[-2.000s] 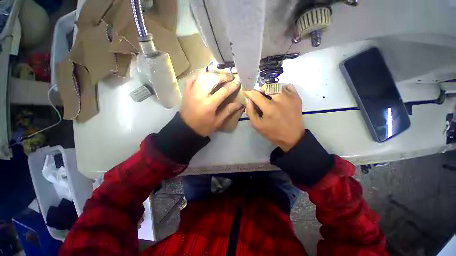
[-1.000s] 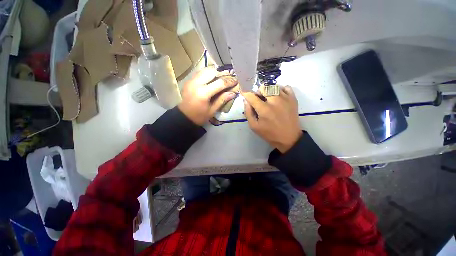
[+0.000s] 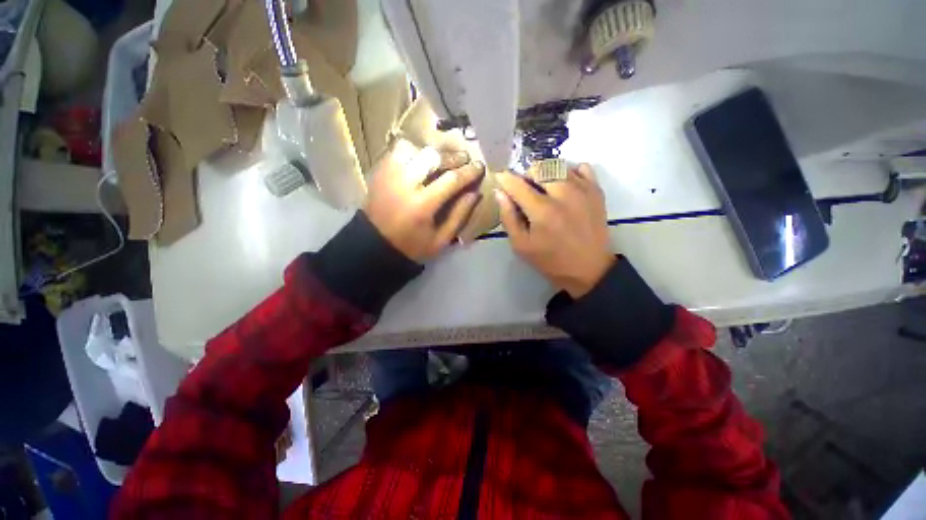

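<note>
A tan cut piece [image 3: 481,216] lies on the white machine bed under the sewing machine head [image 3: 472,71], partly hidden by my fingers. My left hand [image 3: 421,198] presses on the piece from the left, fingers bent beside the needle area. My right hand [image 3: 556,225] is on the right, its fingertips at the piece's right edge, near a small ribbed brass-coloured block [image 3: 550,170]. The needle and presser foot are hidden behind the head and fingers. More tan pieces [image 3: 191,96] are piled at the upper left.
A whitish lamp head [image 3: 323,152] hangs left of my left hand, with a small ribbed knob [image 3: 285,179] beside it. A black smartphone [image 3: 759,183] lies on the right of the bed. A ribbed dial [image 3: 621,28] is above. A white bin [image 3: 152,355] stands lower left.
The tan piece has turned between my hands; more of it now shows below my fingertips than one second ago. Both hands stay beside the needle area, having shifted only slightly.
</note>
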